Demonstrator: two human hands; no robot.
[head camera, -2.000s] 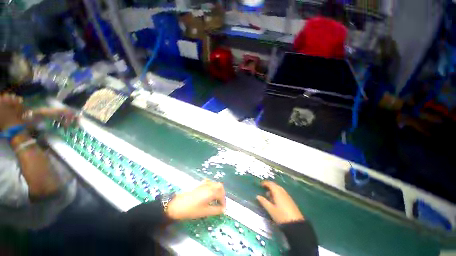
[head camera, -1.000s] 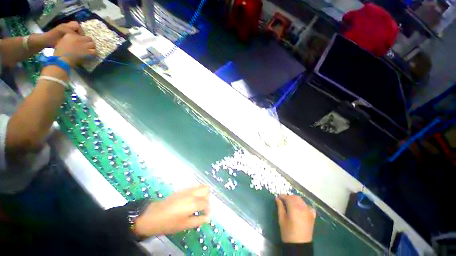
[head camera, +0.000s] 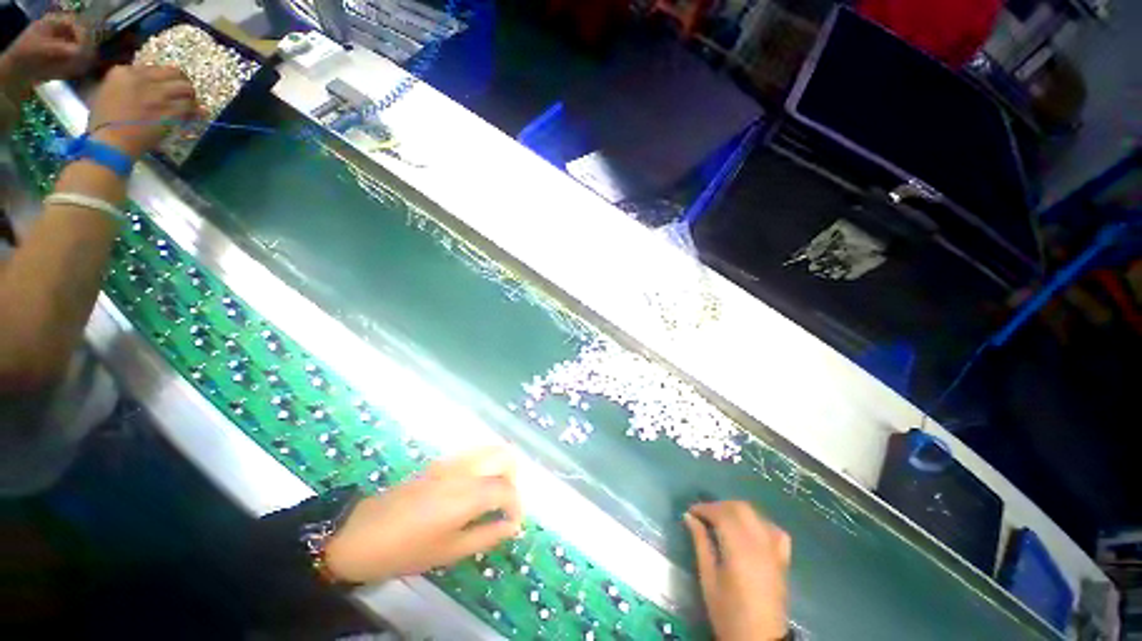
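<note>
White components (head camera: 658, 403) lie in a loose pile on the dark green belt (head camera: 413, 301). The green circuit board panel (head camera: 251, 376) with rows of small dark and silver parts runs along the near side between shiny rails. My left hand (head camera: 426, 520) is over the boards and the inner rail, its fingertips together; whether a component is in them cannot be made out. My right hand (head camera: 741, 564) is over the belt, just nearer than the pile, with thumb and forefinger close together. What lies between its fingertips is too small to tell.
A neighbouring worker's hands are at the upper left; one (head camera: 144, 107) is at a dark tray of cream components (head camera: 207, 69). A white ledge (head camera: 501, 188) runs beyond the belt, bearing a clear bag (head camera: 683, 301), a black tray with a blue ring (head camera: 939, 501) and a blue tray (head camera: 1037, 576).
My right hand has moved back from the pile's edge towards me. My left hand has shifted slightly and stays over the boards. The neighbour's hands have moved apart.
</note>
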